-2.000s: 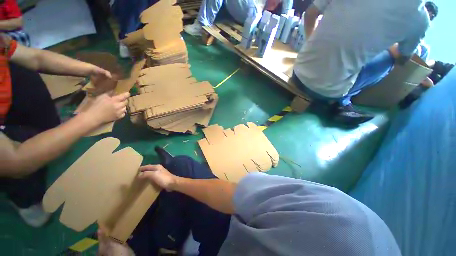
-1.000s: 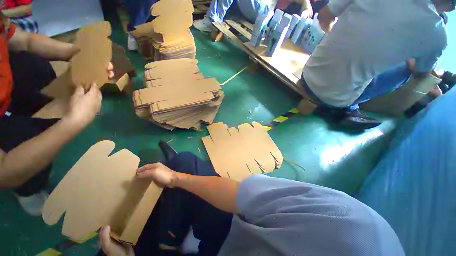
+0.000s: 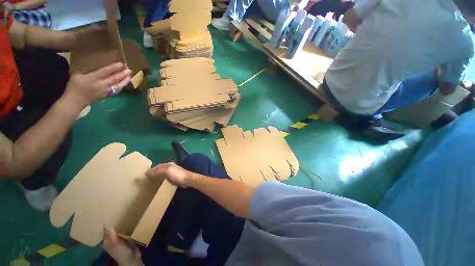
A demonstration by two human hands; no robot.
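A part-folded mailer box point(image 3: 101, 189) is held over my lap. Its broad lid panel with rounded flaps spreads to the left, and a raised side wall point(image 3: 153, 213) stands at its right edge. My right hand point(image 3: 172, 174) grips the upper end of the box by this wall. My left hand point(image 3: 121, 249) grips the lower end, its thumb on the board; it is partly cut off by the bottom edge. A flat box blank point(image 3: 258, 155) lies on the green floor beyond my knee.
Stacks of blanks point(image 3: 195, 93) stand on the floor ahead. A person's hand point(image 3: 96, 83) holds another board at left. A wooden pallet point(image 3: 312, 70) carries pale blue-grey items, with a person in a grey shirt point(image 3: 396, 57) beside it. Blue sheeting point(image 3: 437, 182) lies at right.
The box's right side wall stands more upright between my hands, which keep their hold. The person at left has turned and raised their board. The view has shifted slightly.
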